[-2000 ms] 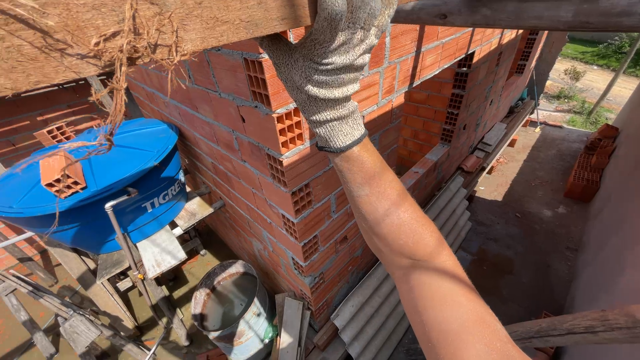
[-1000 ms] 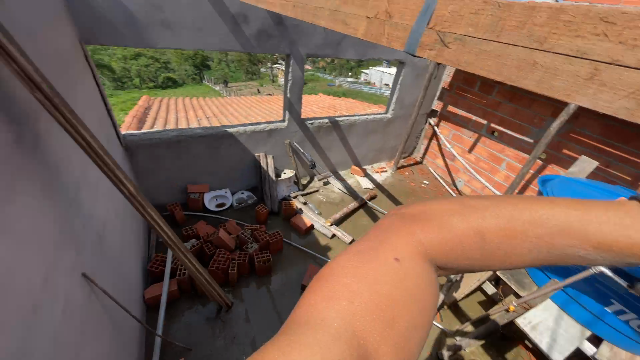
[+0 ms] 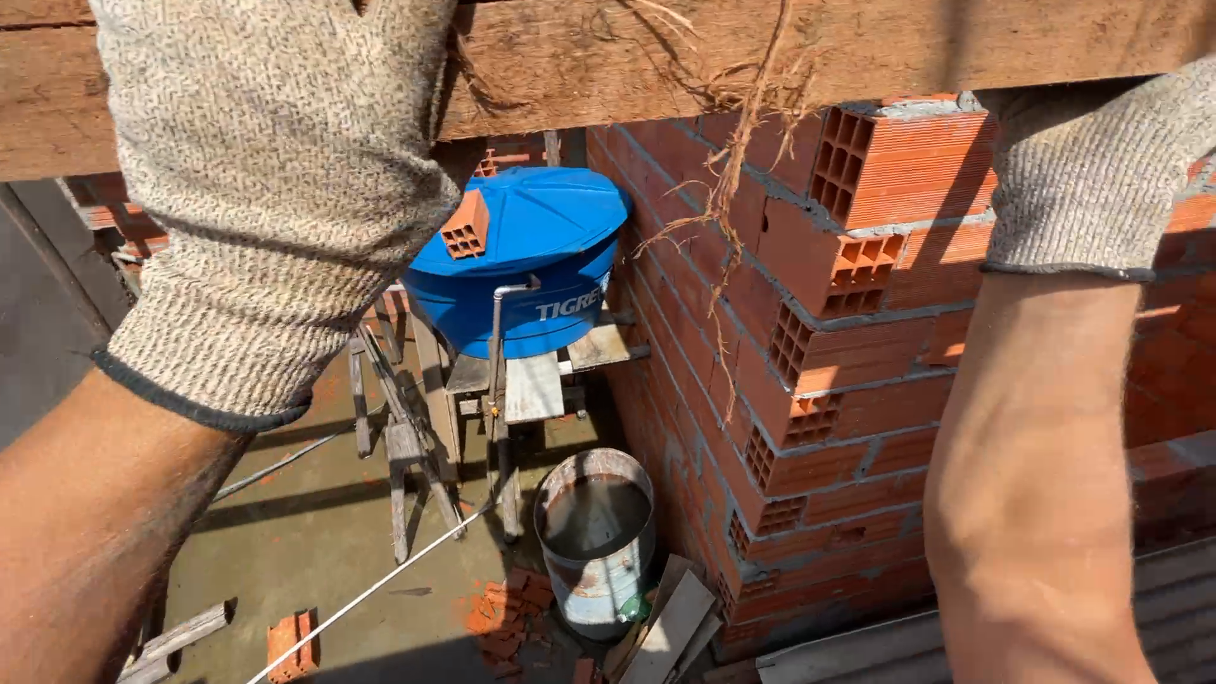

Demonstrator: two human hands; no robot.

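A rough wooden beam (image 3: 589, 66) with frayed fibres hanging from it crosses the top of the head view. My left hand (image 3: 275, 180), in a knitted work glove, lies against the beam at the upper left, its fingers cut off by the frame's top edge. At the upper right my right hand (image 3: 1092, 171), gloved the same way, is at the beam's lower edge; its fingers are hidden behind the wood or outside the view. Below the beam, between my hands, rises the corner of a hollow clay brick wall (image 3: 855, 361).
Far below stand a blue water tank (image 3: 532, 218) with a hollow brick (image 3: 465, 226) on its lid, a metal drum (image 3: 597, 541) holding liquid, and wooden trestles (image 3: 404, 456). Broken brick pieces (image 3: 508, 613) lie beside the drum. Corrugated roofing sheets (image 3: 855, 655) lie at the lower right.
The view has swung back from the grey-walled area with the brick pile to the tank and brick corner. Both gloved hands now show at the beam; one second ago only a bare arm showed.
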